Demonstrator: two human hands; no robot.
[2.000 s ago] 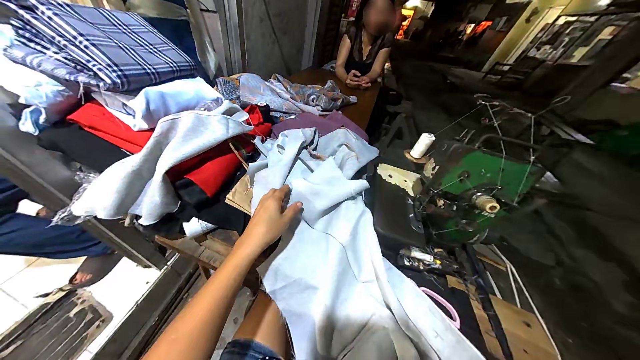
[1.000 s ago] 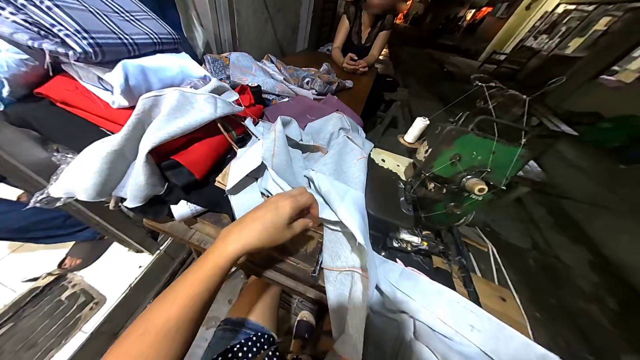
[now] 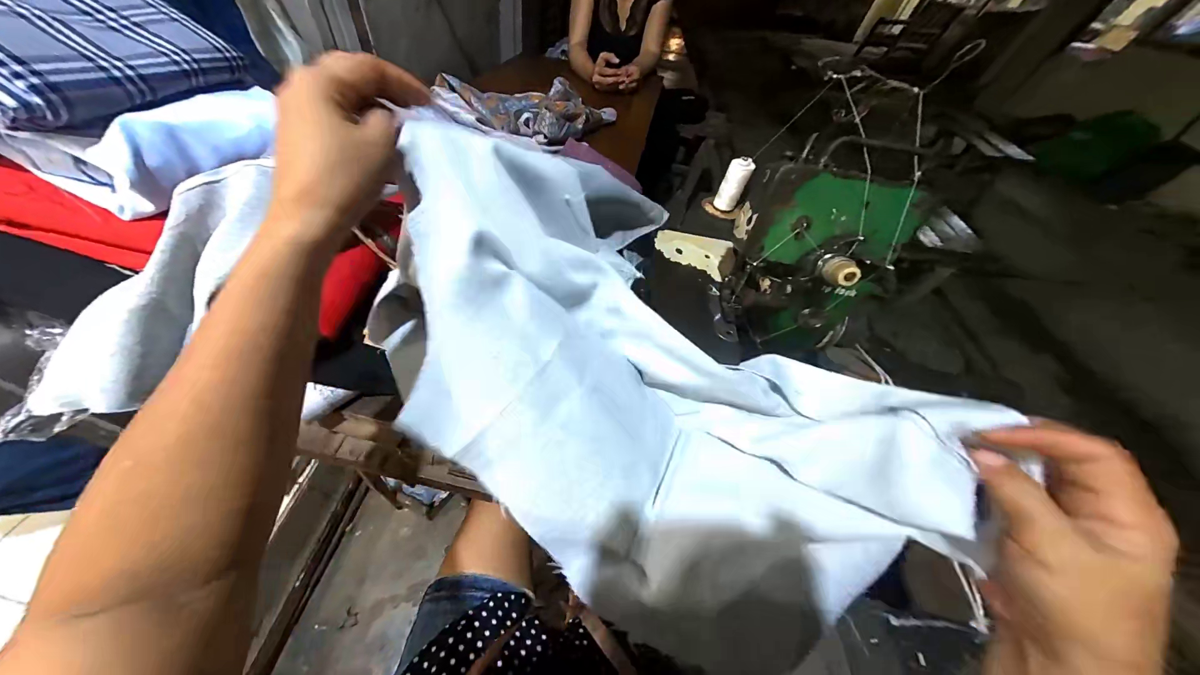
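Observation:
A pale blue fabric piece (image 3: pixel 562 375) with seams and raw edges stretches between my two hands above my lap. My left hand (image 3: pixel 342 141), at the upper left, pinches its top corner. At the lower right, my right hand (image 3: pixel 1078 525) grips the other end between thumb and fingers. Beyond the cloth stands a green sewing machine (image 3: pixel 816 234) with a white thread spool (image 3: pixel 733 185) beside it. The cloth hides part of the machine's table.
Folded plaid cloth (image 3: pixel 112 56), red fabric (image 3: pixel 84 220) and a light grey cloth (image 3: pixel 141 309) are piled at the left. Patterned cloth (image 3: pixel 534 108) lies on a brown table (image 3: pixel 628 122), where a person sits with clasped hands. A wooden frame (image 3: pixel 375 441) is below.
My left hand has risen with the pale blue cloth's corner. My right hand, not seen earlier, now holds the other end. The cloth is lifted and spread out.

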